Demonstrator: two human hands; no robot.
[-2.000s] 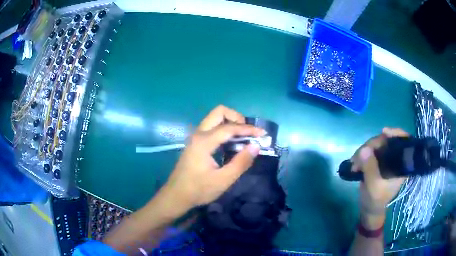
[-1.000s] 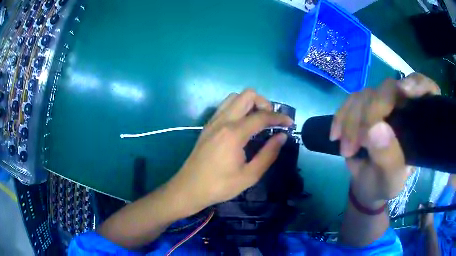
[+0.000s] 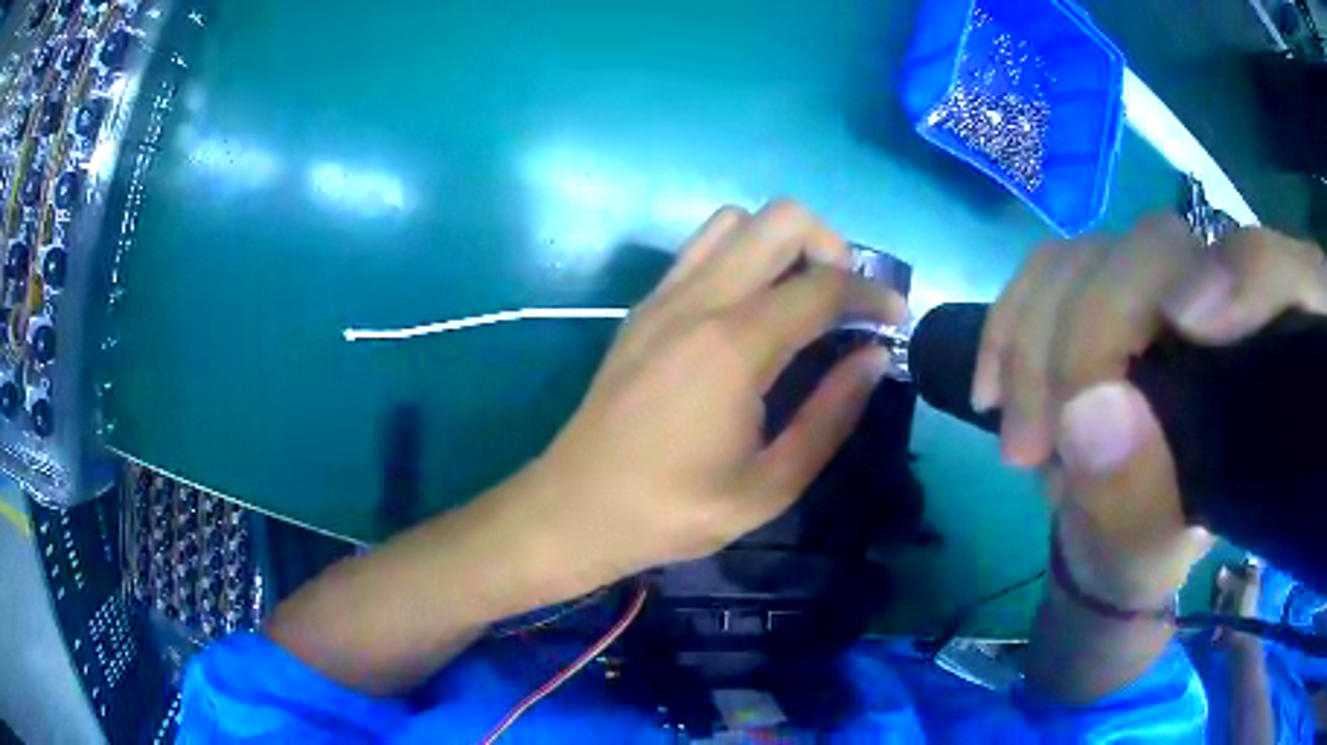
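Observation:
The black housing (image 3: pixel 830 495) lies on the green bench near its front edge, with a shiny cylindrical piece at its far end. My left hand (image 3: pixel 728 379) holds a small part against that end with thumb and fingers; the fingers hide most of it. A white cable (image 3: pixel 480 319) runs left from under my left hand across the bench. My right hand (image 3: pixel 1113 349) grips the electric screwdriver (image 3: pixel 953 357), held roughly level from the right, its nose close against the small part. The bit tip is too small to tell.
A blue screw bin (image 3: pixel 1084 124) holds many screws at the back right. A blister tray of round parts (image 3: pixel 44 248) stands at the far left, more trays (image 3: pixel 189 560) below it. Red and black wires (image 3: pixel 582 655) hang by the housing. Another person's blue sleeve (image 3: pixel 1288 640) shows at lower right.
My right hand has brought the screwdriver left from over the cable bundle to the small part. My left hand still holds the part. The view has shifted, and the bin appears higher.

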